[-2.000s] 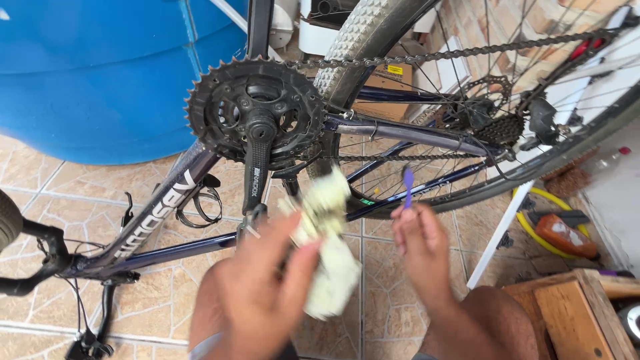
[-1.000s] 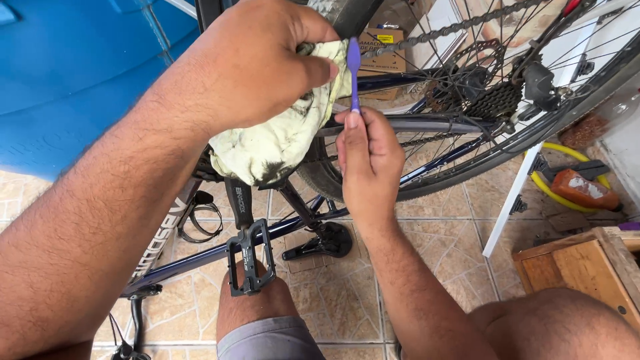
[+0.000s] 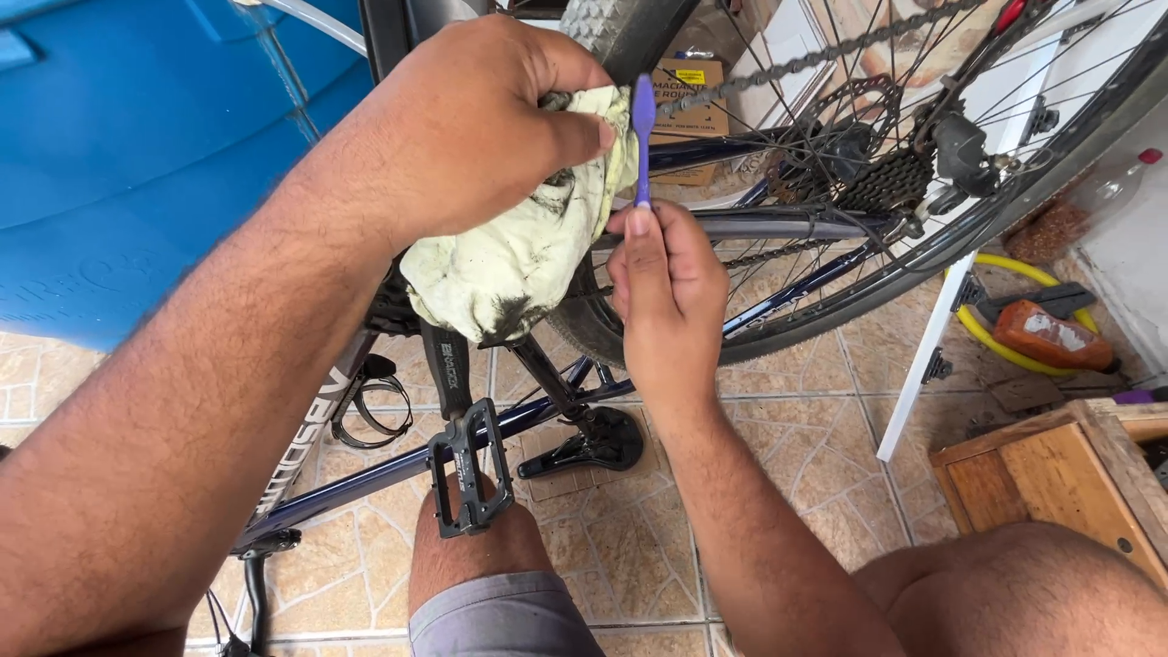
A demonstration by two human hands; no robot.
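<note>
My left hand [image 3: 484,119] grips a stained pale yellow cloth [image 3: 511,255] over the chain near the front chainrings, which the cloth mostly hides. In my right hand [image 3: 671,283] is a purple plastic handle [image 3: 643,128], seemingly a toothbrush's, upright against the cloth's right edge; its other end is hidden in the fingers. The bicycle chain [image 3: 821,55] runs from the cloth toward the upper right. The rear cassette [image 3: 885,181] sits right of my hands. Below the cloth hang a crank arm [image 3: 444,365] and a black pedal [image 3: 470,467]. The bicycle is upside down, its saddle [image 3: 593,445] on the floor.
A large blue tank [image 3: 137,164] stands at the left. The rear tire [image 3: 1049,228] arcs around the right side, near a white metal bar [image 3: 926,365]. A yellow hose [image 3: 981,338], an orange bottle [image 3: 1049,336] and a wooden box [image 3: 1040,470] lie at the right.
My left hand and the cloth have moved up to the chainring area and now cover it. My right hand has come close beside the cloth with the purple handle. The pedal now shows below them.
</note>
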